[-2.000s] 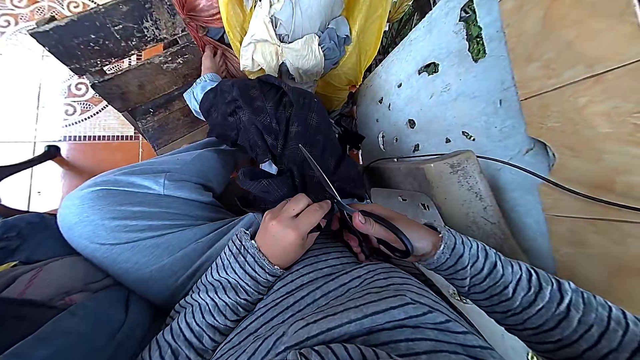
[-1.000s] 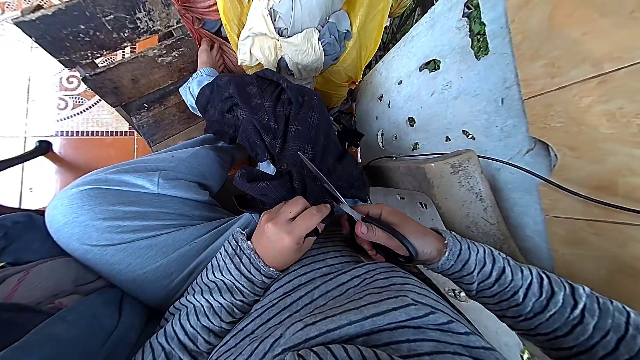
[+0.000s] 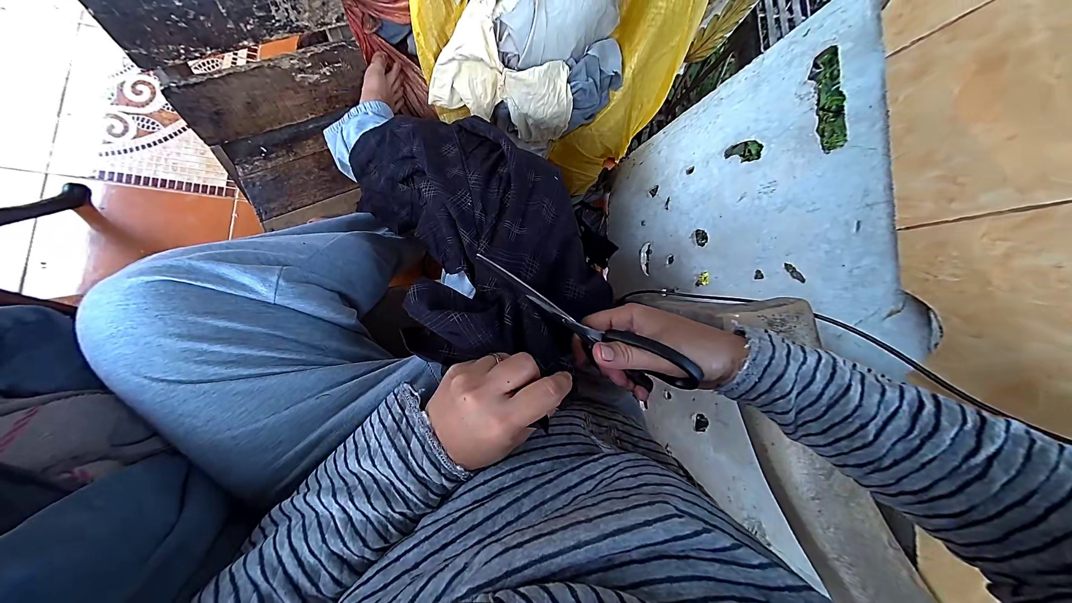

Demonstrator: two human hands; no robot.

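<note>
Dark navy patterned cloth [image 3: 494, 201] lies bunched over my lap and lower legs. My left hand [image 3: 494, 406] pinches the near edge of this cloth between its fingers, with a ring on one finger. My right hand [image 3: 662, 343] holds a pair of scissors [image 3: 540, 299] by its black handles, the blades pointing up and left over the cloth. Whether the blades are fully closed is hard to tell. A piece of light blue fabric [image 3: 458, 284] shows beside the cloth's folds, left of the blade tips.
A yellow plastic bag [image 3: 624, 117] with white and grey cloths [image 3: 540, 96] stands ahead. Dark wooden boards [image 3: 268, 100] lie at upper left. A worn, pale blue panel with holes [image 3: 779, 209] leans at right, crossed below by a black cable [image 3: 888, 347]. My foot [image 3: 381, 81] is near the bag.
</note>
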